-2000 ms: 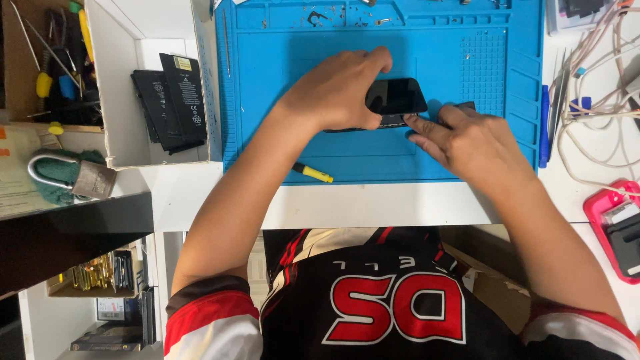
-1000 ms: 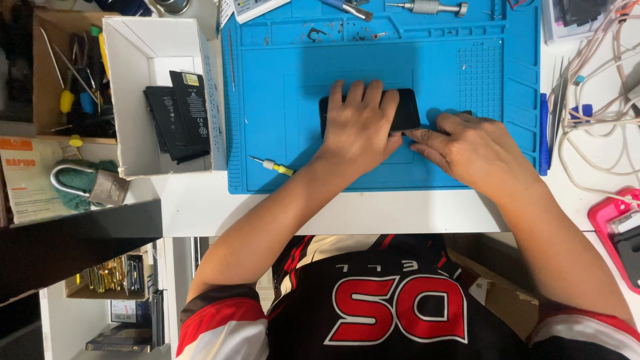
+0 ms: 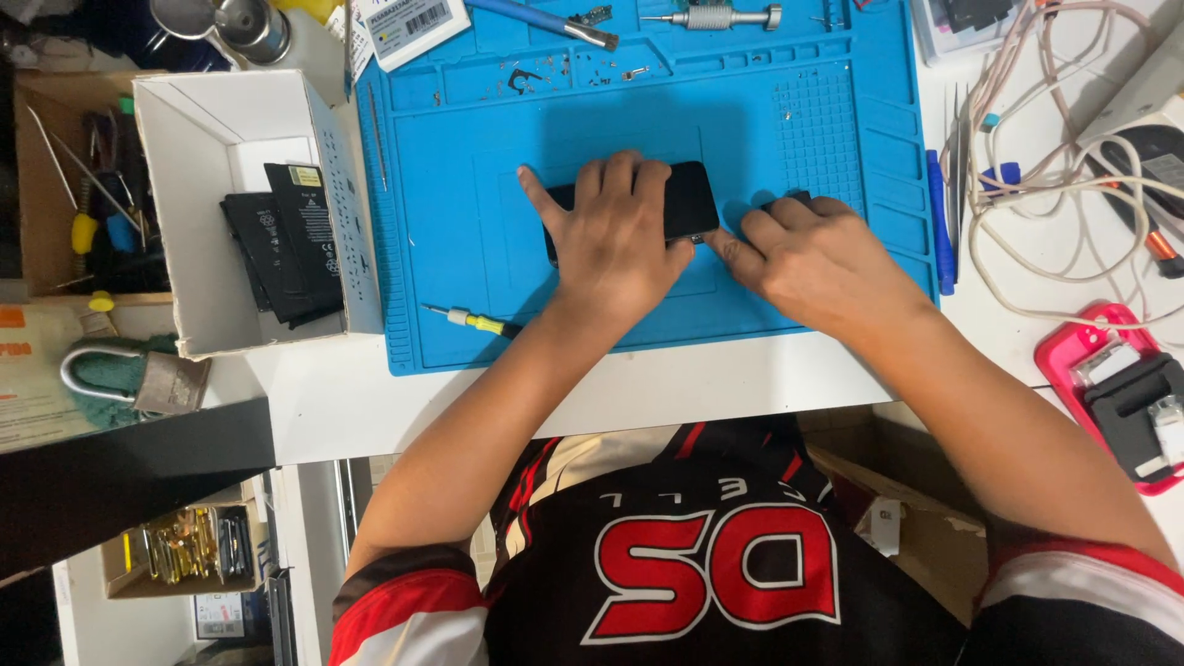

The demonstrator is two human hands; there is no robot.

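Observation:
A black smartphone (image 3: pixel 690 199) lies on the blue silicone repair mat (image 3: pixel 444 222). Spread across its top, my left hand (image 3: pixel 615 222) presses on and grips it, with one finger reaching past the phone's left end. My right hand (image 3: pixel 795 254) is at the phone's lower right corner, its index finger touching that edge. Under the curled fingers of the same hand a small dark object (image 3: pixel 786 200) shows, mostly hidden, so its kind cannot be told. A yellow and black screwdriver (image 3: pixel 476 320) lies near the mat's front edge, beside my left forearm.
Left of the mat stands a white cardboard box (image 3: pixel 347 231) holding black phone batteries (image 3: pixel 301 231). Screws and small parts (image 3: pixel 527 80) lie in the mat's upper trays, near a brush (image 3: pixel 555 23) and a metal screwdriver (image 3: pixel 726 17). White cables (image 3: pixel 980 231) tangle at right, beside tweezers (image 3: pixel 958 176).
My left hand has gone from holding the phone's left side to lying flat over it. My right hand has stayed at the phone's right end. The view has shifted somewhat.

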